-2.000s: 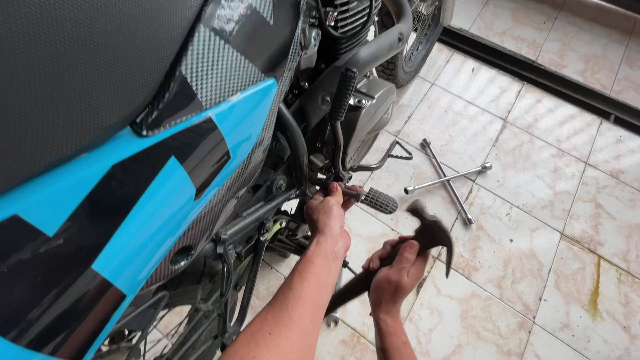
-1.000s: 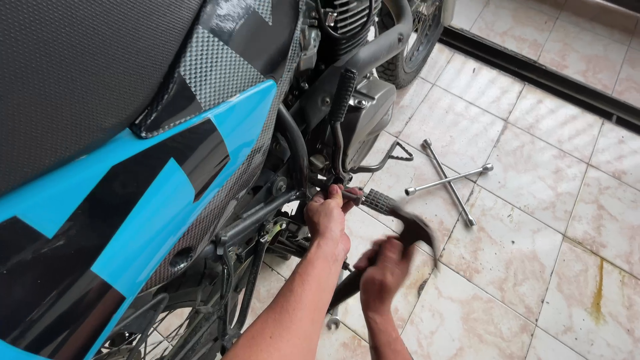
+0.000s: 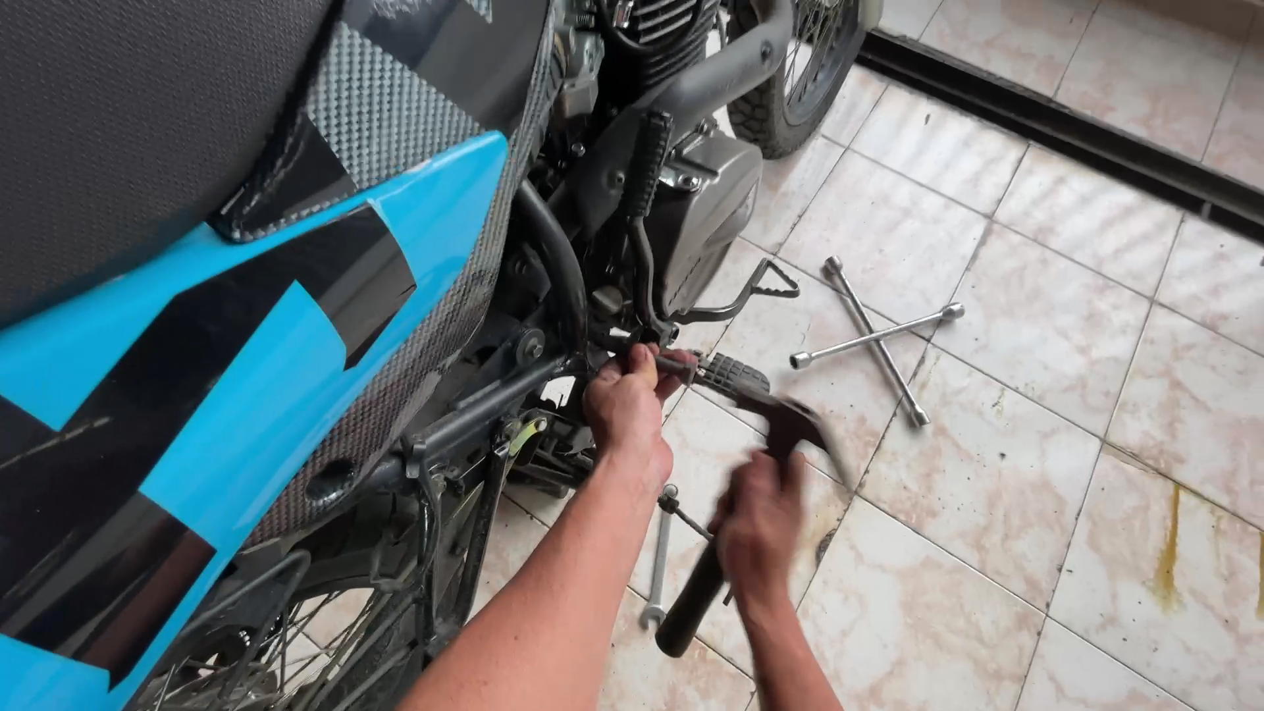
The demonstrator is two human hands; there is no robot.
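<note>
My left hand [image 3: 630,400] grips the inner end of the motorcycle's footpeg [image 3: 733,375], beside the frame; the fingertips are partly hidden, so whether a small part is also held cannot be told. My right hand [image 3: 760,518], slightly blurred, is closed around a claw hammer [image 3: 790,425] by its dark handle. The hammer's head is at the outer end of the footpeg, its claw pointing away to the lower right. Just above the left hand rises the kick-start lever [image 3: 644,247] with its ribbed rubber. The brake pedal [image 3: 736,301] sticks out beyond it.
A four-way lug wrench [image 3: 874,336] lies on the tiled floor to the right. Below my hands, a combination wrench [image 3: 662,558] is on the tiles. The motorcycle's blue and black side panel [image 3: 326,326] fills the left; its front wheel [image 3: 790,89] is at the top. A dark floor track [image 3: 1066,128] crosses the upper right.
The hammer has moved left from beyond the footpeg to its outer end, with my right hand still around the handle. My left hand has stayed at the footpeg's inner end.
</note>
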